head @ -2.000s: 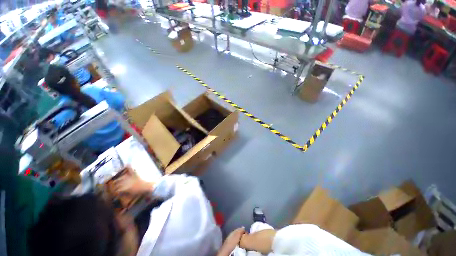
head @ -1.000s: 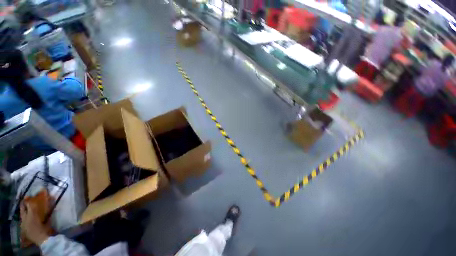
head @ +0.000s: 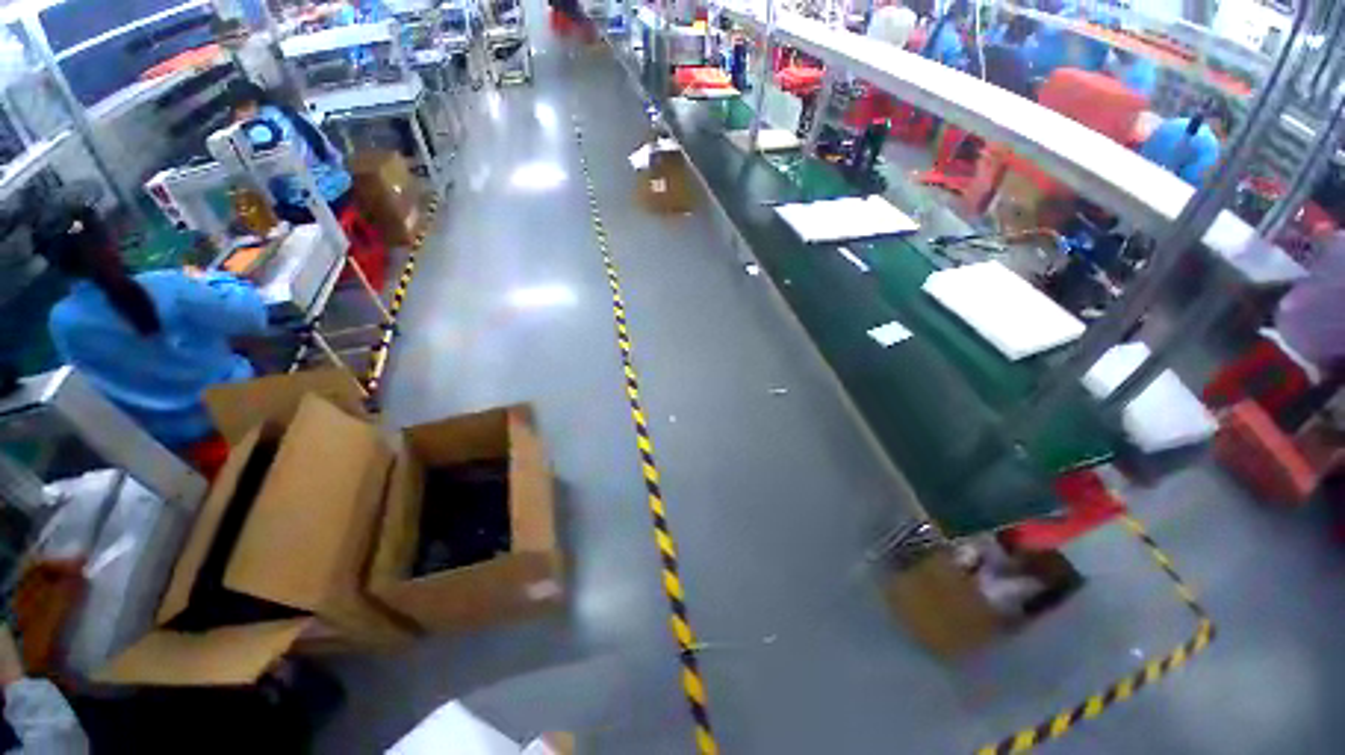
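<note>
Neither of my hands can be made out. A white piece of cloth [head: 454, 732] is cut off by the bottom edge; I cannot tell which part of my clothing it is. Nearest in front, at the lower left, a large brown carton [head: 310, 502] stands with its flaps raised. Beside it, on its right, an open brown carton [head: 472, 597] holds dark items too blurred to name.
A green-topped bench [head: 885, 391] with white flat stacks [head: 1003, 310] runs along the right. A carton [head: 944, 597] stands at its near end. Yellow-black tape [head: 659, 531] marks the grey floor. A worker in blue [head: 162, 347] is at left; another person's sleeve [head: 42, 723] shows lower left.
The view has swung right and forward along the aisle. The cartons now lie further left, the green bench is nearer, and the shoe and white trouser leg seen before are out of view.
</note>
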